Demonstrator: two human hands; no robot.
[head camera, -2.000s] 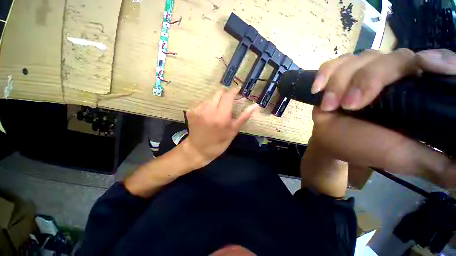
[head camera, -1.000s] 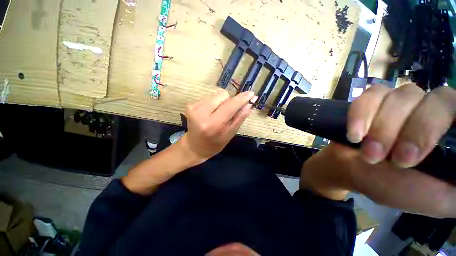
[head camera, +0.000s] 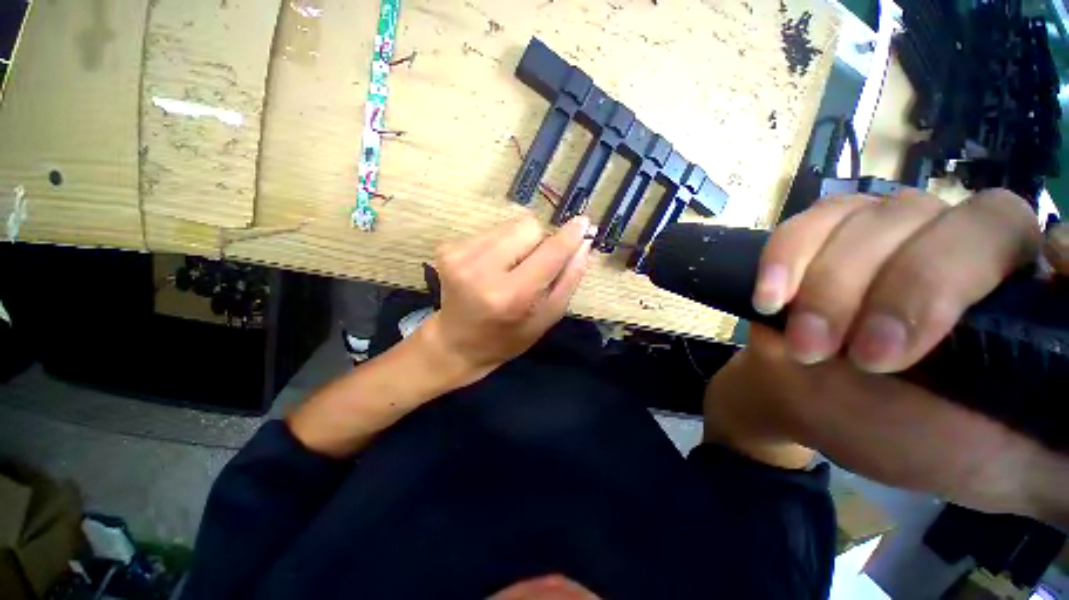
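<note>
A black plastic housing (head camera: 615, 127) lies slanted on the bench, its four arms toward me. My left hand (head camera: 506, 279) is at the arm ends, thumb and finger pinched together on something small and dark, too small to name. My right hand (head camera: 897, 281) is wrapped around a thick black electric screwdriver (head camera: 713, 267). Its front end points left, close to the arm ends and my left fingertips; the bit is hardly visible. Thin red wires show between the arms. A narrow green circuit board (head camera: 375, 117) with short red leads lies left of the housing.
A loose pile of dark screws (head camera: 799, 45) lies at the far right of the bench. A cardboard piece (head camera: 205, 117) lies at the left. Black housings (head camera: 1008, 106) are heaped at the far right. A box with dark parts (head camera: 223, 287) sits below the bench edge.
The screwdriver first drew back right from the arms, then moved left again toward my left fingertips. My left fingers have closed into a pinch at the arm ends. The housing has turned slightly.
</note>
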